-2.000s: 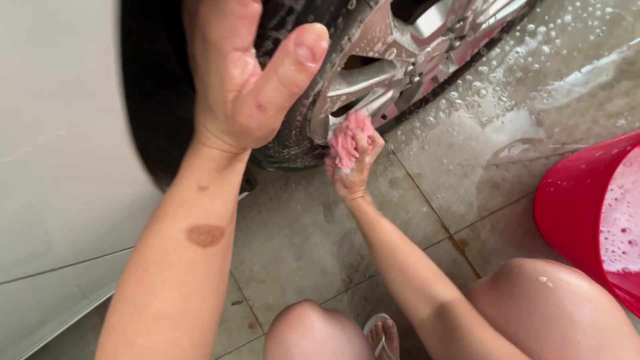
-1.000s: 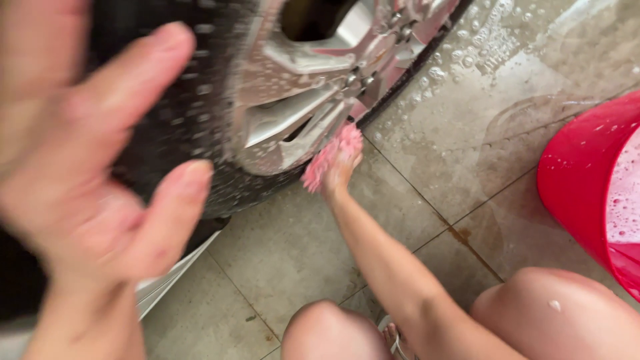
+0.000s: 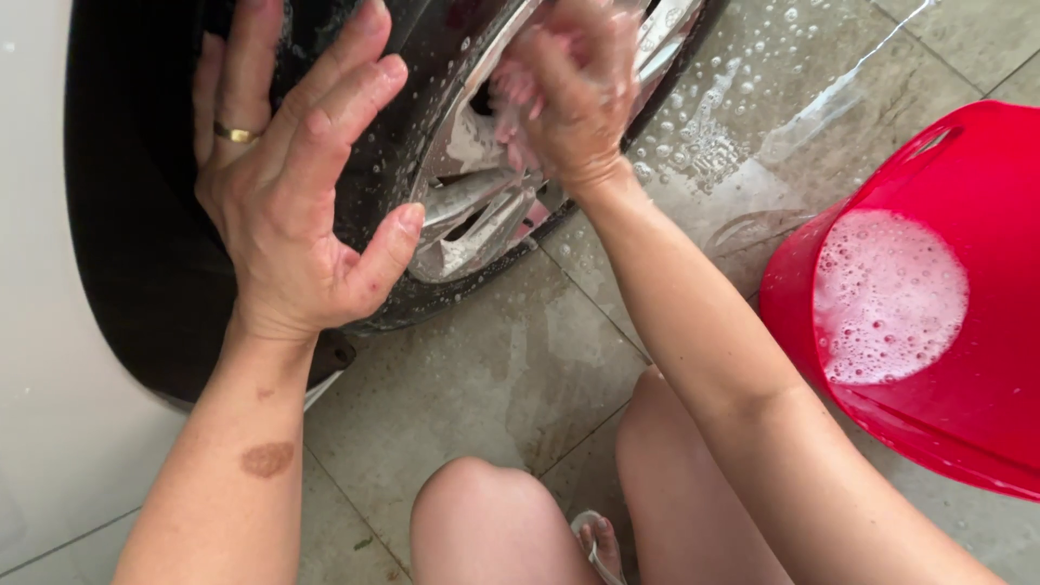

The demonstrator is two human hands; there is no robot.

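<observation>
My right hand (image 3: 577, 97) is closed around a pink microfiber wash mitt or cloth (image 3: 516, 97), pressed on the upper visible spokes of the alloy wheel rim (image 3: 479, 219). Suds and water spots cover the rim and the black tire (image 3: 382, 171). With fingers spread and nothing in it, my left hand (image 3: 292, 171) is raised in front of the tire and the dark wheel arch; a gold ring is on one finger. Whether it touches the tire cannot be told. Part of the mitt is hidden behind my right hand, which is slightly blurred.
A red plastic tub (image 3: 788, 268) holding foamy water stands at the right on wet floor tiles (image 3: 487, 374). Soap bubbles lie on the tiles beside the wheel. The light-coloured car body (image 3: 49, 325) fills the left edge. My knees and a sandalled foot are at the bottom.
My right hand with the pink mitt has moved from the rim's lower edge up across the spokes. My left hand stays spread near the tire. The view has shifted.
</observation>
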